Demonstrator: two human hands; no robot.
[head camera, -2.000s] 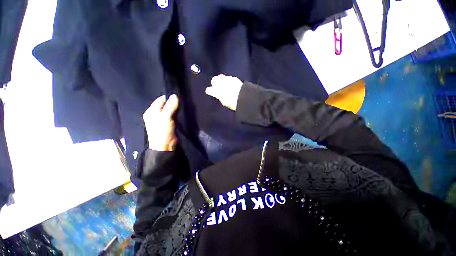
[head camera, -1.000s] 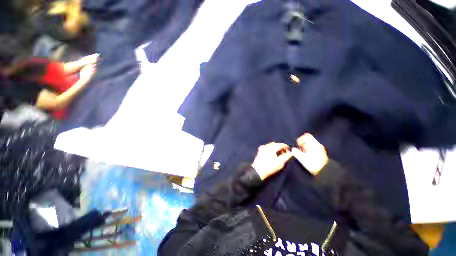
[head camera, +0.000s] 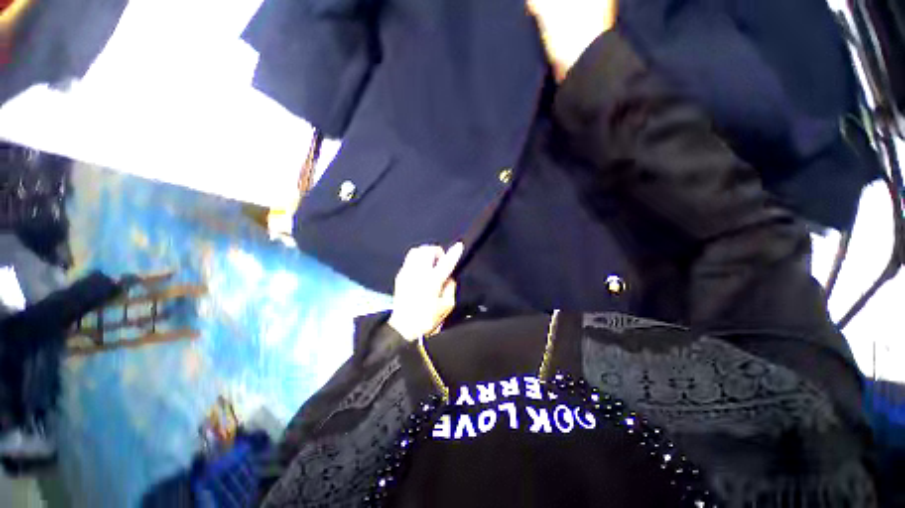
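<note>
A navy coat (head camera: 447, 119) lies in front of me, its front edge running down the middle with a small button (head camera: 506, 176) on it. A pocket flap with a shiny button (head camera: 347, 190) is at the left, and another button (head camera: 614, 285) is at the lower right. My left hand (head camera: 425, 291) grips the front edge near the hem, close to my body. My right hand (head camera: 573, 28) is at the top edge of the picture, on the coat higher up, partly cut off; its fingers are not clear.
The white table (head camera: 189, 119) shows to the left, with another navy garment (head camera: 62, 40) at the top left. A blue floor (head camera: 238, 327), a wooden rack or stool (head camera: 139, 316) and a blue crate (head camera: 233, 476) are lower left. Dark hangers (head camera: 878, 288) lie at the right.
My hands were together at the coat's middle. Now my right hand is far up the coat and my left hand is low at the edge. The coat's lower part is nearer.
</note>
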